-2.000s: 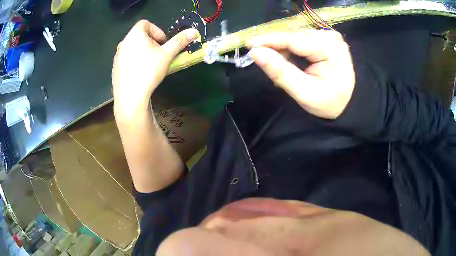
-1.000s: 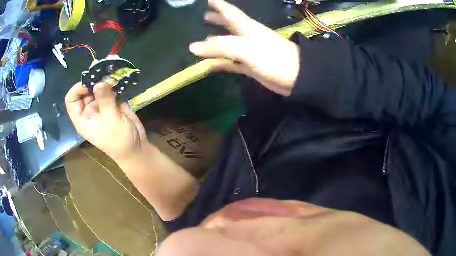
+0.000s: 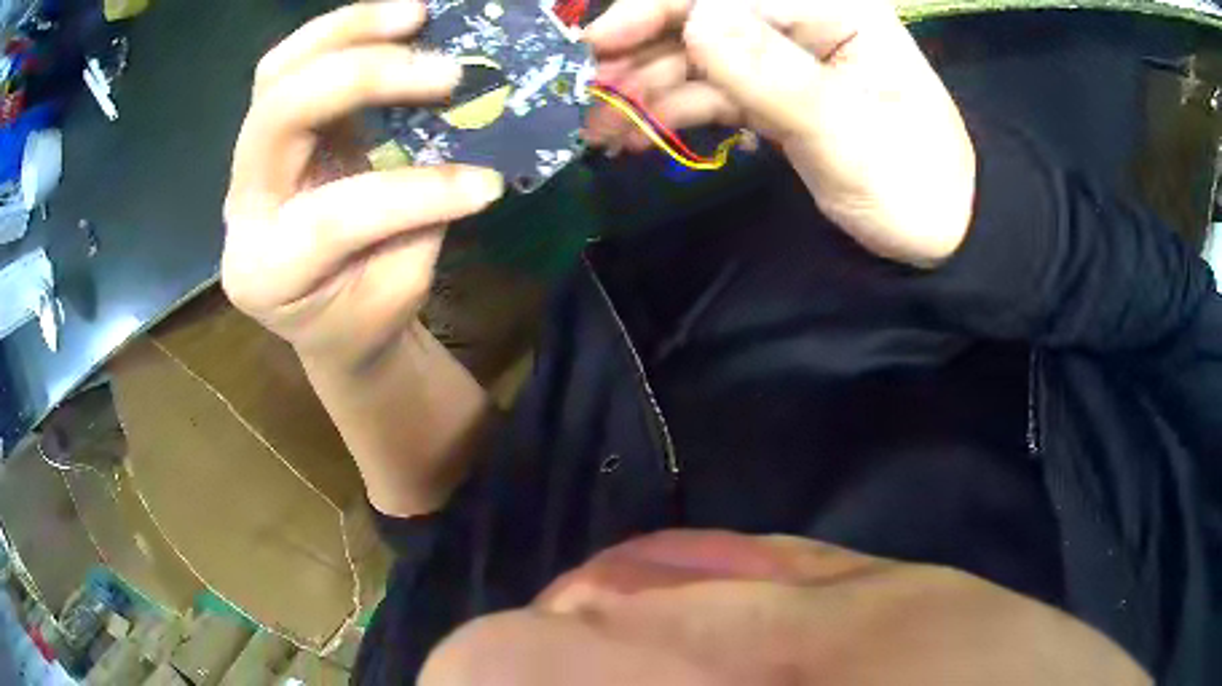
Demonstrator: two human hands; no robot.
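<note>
A dark ring-shaped LED board (image 3: 529,134) with small parts on its face is held up at the top of the view. My left hand (image 3: 342,174) grips it at its left side, fingers above and thumb below. Red wires and a white plug (image 3: 571,16) are at its upper right edge. Thin yellow, red and dark connector wires (image 3: 670,145) hang from its right side. My right hand (image 3: 818,107) is at the board's right edge with fingers bent around the wires; whether it grips the wires or the board's rim is hidden.
The dark bench top (image 3: 161,174) lies at the left, with white parts (image 3: 27,298) and clear plastic at its far left. Brown cardboard (image 3: 235,469) is below the bench edge. The yellowish bench edge (image 3: 1072,11) shows at the top right.
The board has come from the left to the top middle, close to the camera, with its parts-covered face showing. My right hand has moved from empty to beside the board and wires.
</note>
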